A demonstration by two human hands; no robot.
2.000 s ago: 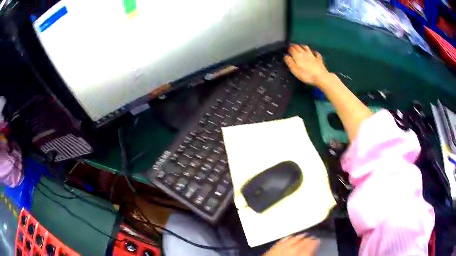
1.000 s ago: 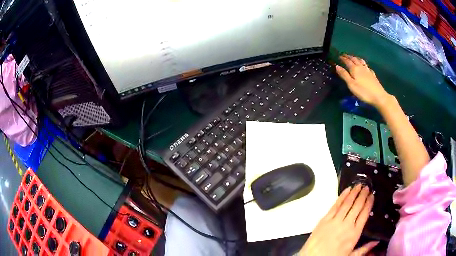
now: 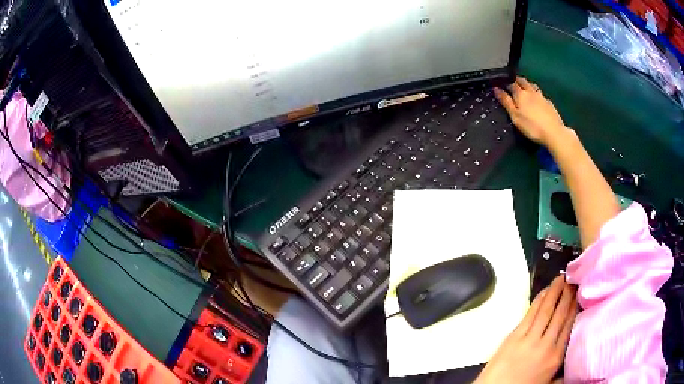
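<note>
My right hand (image 3: 534, 112) reaches to the far right end of the black keyboard (image 3: 390, 195), fingertips at its corner below the monitor (image 3: 322, 56); no object shows in it. My left hand (image 3: 534, 337) lies palm down, fingers together, on the test fixture's black base (image 3: 551, 262) beside my right sleeve. Its fingertips are partly hidden, and what is under them cannot be seen. One green fixture lid (image 3: 549, 214) shows, partly covered by my right arm. The black mouse (image 3: 448, 289) sits on the pale yellow paper (image 3: 457, 217).
Orange-red trays (image 3: 84, 322) with round black watch bodies in pockets stand at lower left; a second one (image 3: 217, 337) is beside them. The computer case (image 3: 139, 176) is left of the monitor, with black cables (image 3: 229, 195) hanging down. Clear plastic bags (image 3: 634, 45) lie at upper right.
My right hand has moved back from the green mat onto the keyboard's end. My left hand stays at the fixture, now closer against the right sleeve. The monitor page shows different content.
</note>
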